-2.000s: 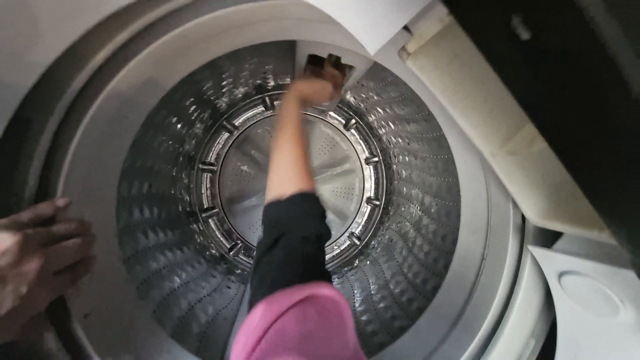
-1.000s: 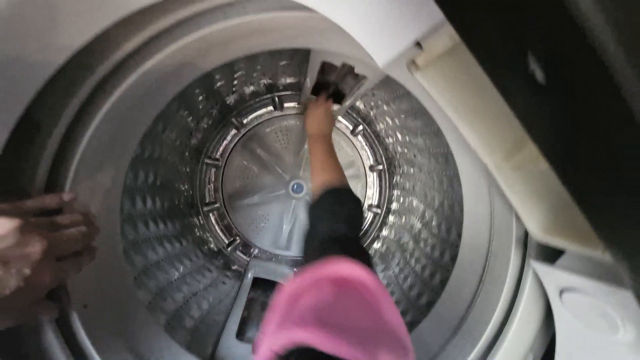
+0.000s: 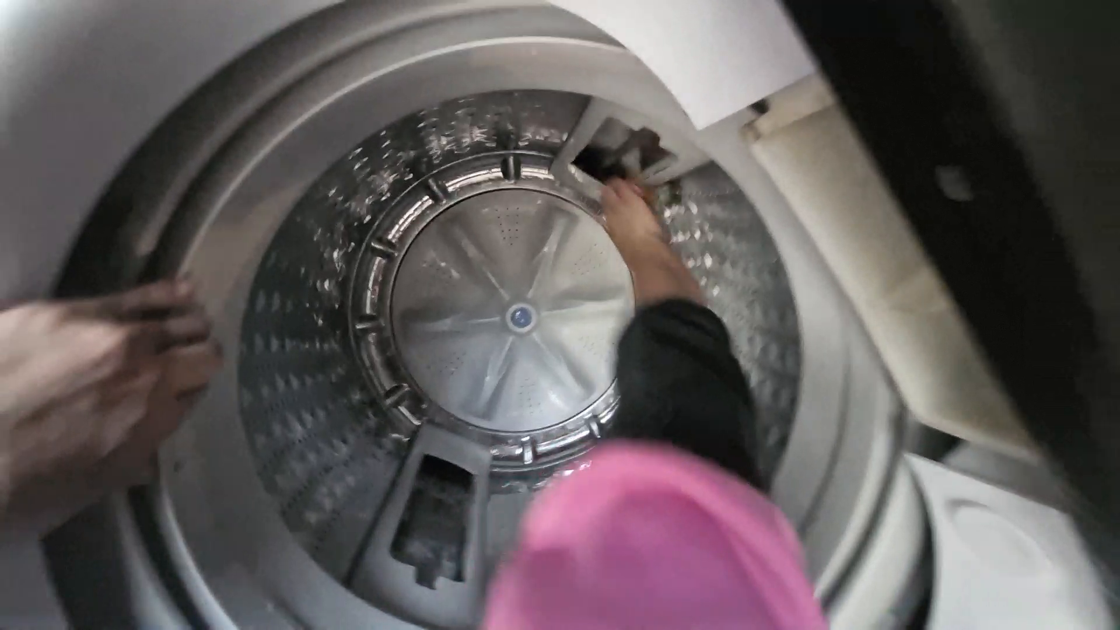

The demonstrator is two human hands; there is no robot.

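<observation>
My right hand point(image 3: 632, 214) reaches deep into the steel drum point(image 3: 306, 341) of a top-load washing machine. Its fingers are at the lower edge of the rectangular opening in a grey lint filter housing point(image 3: 573, 149) on the drum wall; whether they hold anything is hidden. A small greenish-brown thing shows beside the fingers, too blurred to name. My left hand point(image 3: 105, 394) rests on the left rim of the tub point(image 3: 210, 289), fingers together, blurred. A black sleeve covers my right forearm, with pink fabric point(image 3: 647, 542) above it.
The ribbed pulsator point(image 3: 472, 350) with a blue centre cap forms the drum's floor. A second filter housing point(image 3: 468, 525) with a dark opening is at the lower left wall. A raised lid with a dark edge point(image 3: 954, 219) leans along the right side.
The drum has turned, and the filter housing at the top has shifted right with my right hand at it. The lower housing, hidden two seconds ago, is now in view. My left hand stays at the rim.
</observation>
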